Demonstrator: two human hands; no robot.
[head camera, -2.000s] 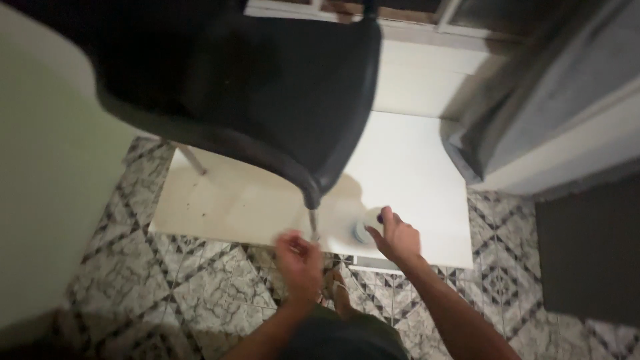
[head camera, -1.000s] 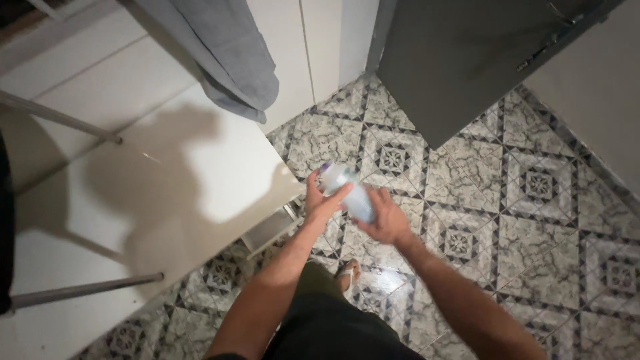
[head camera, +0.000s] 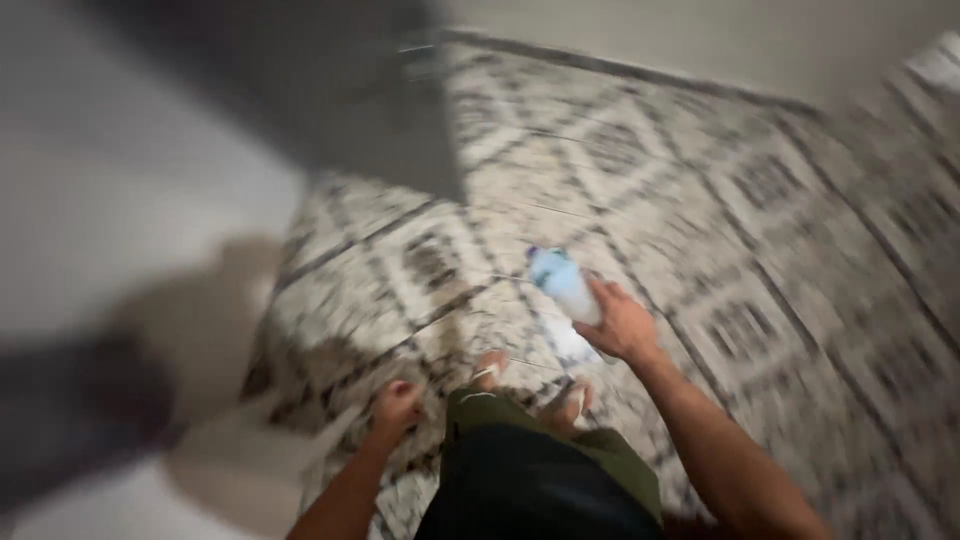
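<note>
A pale blue and white plastic bottle (head camera: 561, 283) with a small purple part at its top end is in my right hand (head camera: 621, 321), tilted up to the left, above the tiled floor. My fingers wrap its lower end. To the left, my left hand (head camera: 397, 407) hangs low beside my leg, its fingers curled in; it is blurred, and whether anything is inside it cannot be made out. The bottle and my left hand are well apart.
Patterned tiles (head camera: 720, 300) cover the floor around my sandalled feet (head camera: 491, 367). A dark grey door (head camera: 360, 97) stands at the upper left, with a pale wall (head camera: 675, 37) beyond the tiles. A pale surface (head camera: 240, 465) lies at the lower left. Much is blurred.
The view has swung far to the right, from the black chair and white surface to the door and floor. My left hand has let go of the bottle, which both hands held one second ago.
</note>
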